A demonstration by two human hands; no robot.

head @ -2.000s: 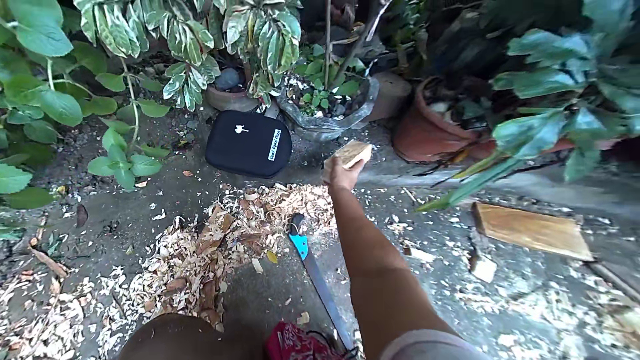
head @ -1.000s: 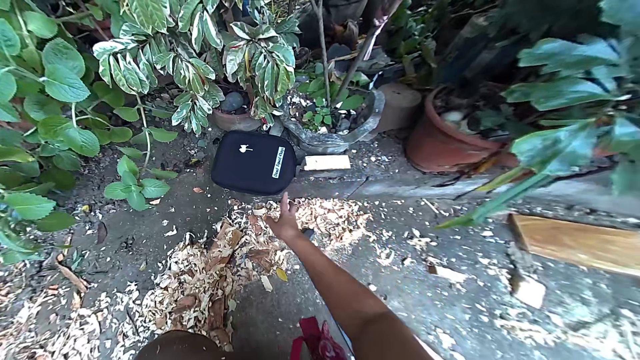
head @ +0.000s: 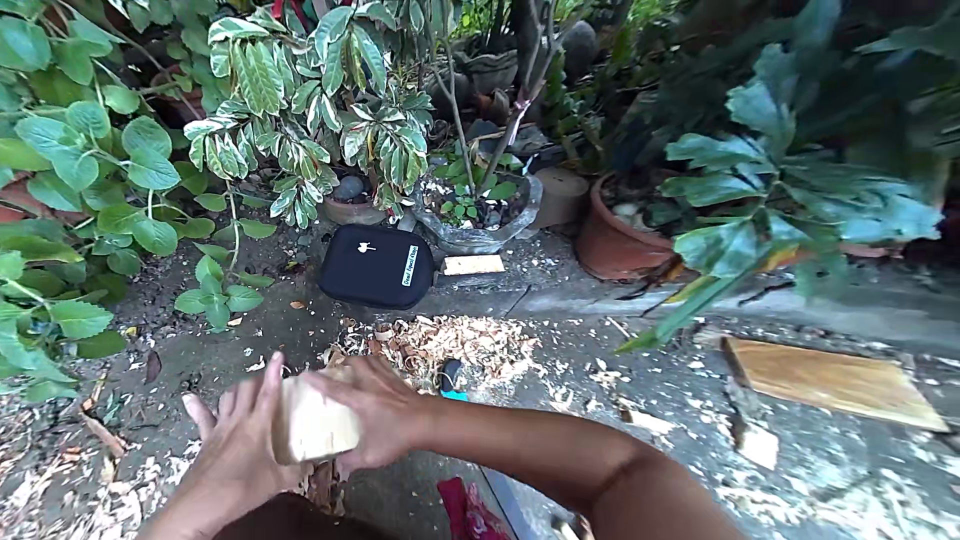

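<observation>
A pale, chunky wood block [head: 319, 424] is between my hands at the lower left. My right hand [head: 382, 409] grips its right side and top. Against or right beside its left face is my left hand [head: 244, 435], fingers spread; its thumb is hidden. Curled wood shavings [head: 480, 345] lie beyond the hands. A saw with a dark and teal handle [head: 452, 381] lies partly under my right forearm, its blade [head: 504, 491] showing below the arm. A small flat wood piece [head: 473, 265] rests beside a black zip case [head: 377, 266].
Potted plants line the far side, among them a terracotta pot [head: 626, 236] and a grey planter [head: 480, 232]. A wooden board [head: 832, 382] and a small wood offcut [head: 757, 445] lie at the right. Red cloth [head: 472, 510] is at the bottom edge.
My right hand first held a wood piece near the grey planter, then left it beside the case. It has moved back toward me and grips a block; my left hand has come into view.
</observation>
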